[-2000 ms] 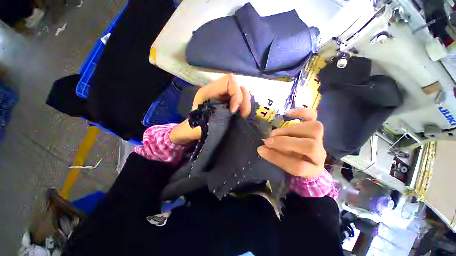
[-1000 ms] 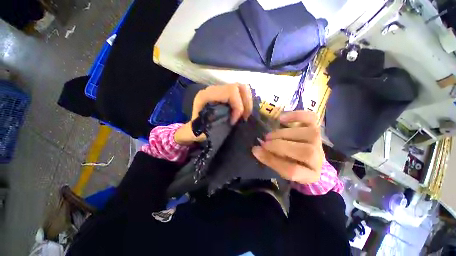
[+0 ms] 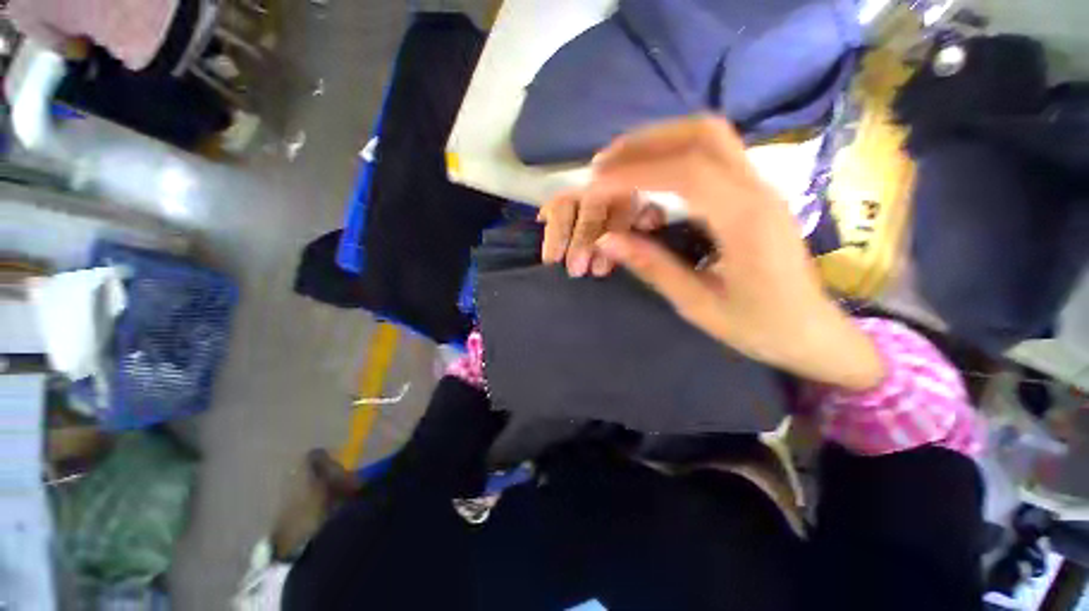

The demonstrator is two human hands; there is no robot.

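A dark, near-black fabric panel [image 3: 621, 346] hangs flat in front of my lap, with small pale flecks along its left edge. My left hand [image 3: 576, 239] grips its top edge; its fingertips show over the edge and the rest is hidden behind the cloth. My right hand [image 3: 740, 245] is raised over the top edge, blurred, with its fingers curled beside my left fingertips. Something dark shows inside its curl, but I cannot tell whether it is held.
Folded dark blue cloth [image 3: 681, 72] lies on the pale machine table [image 3: 525, 54]. Another dark pile [image 3: 991, 227] is right of the yellow tape [image 3: 869, 197]. Black cloth [image 3: 424, 179] covers a blue crate at left. A blue basket [image 3: 167, 334] stands farther left.
The view has swung left. The ruffled, bunched cloth now shows as a flat panel face. My right hand has moved from the cloth's right side up and over beside my left fingers.
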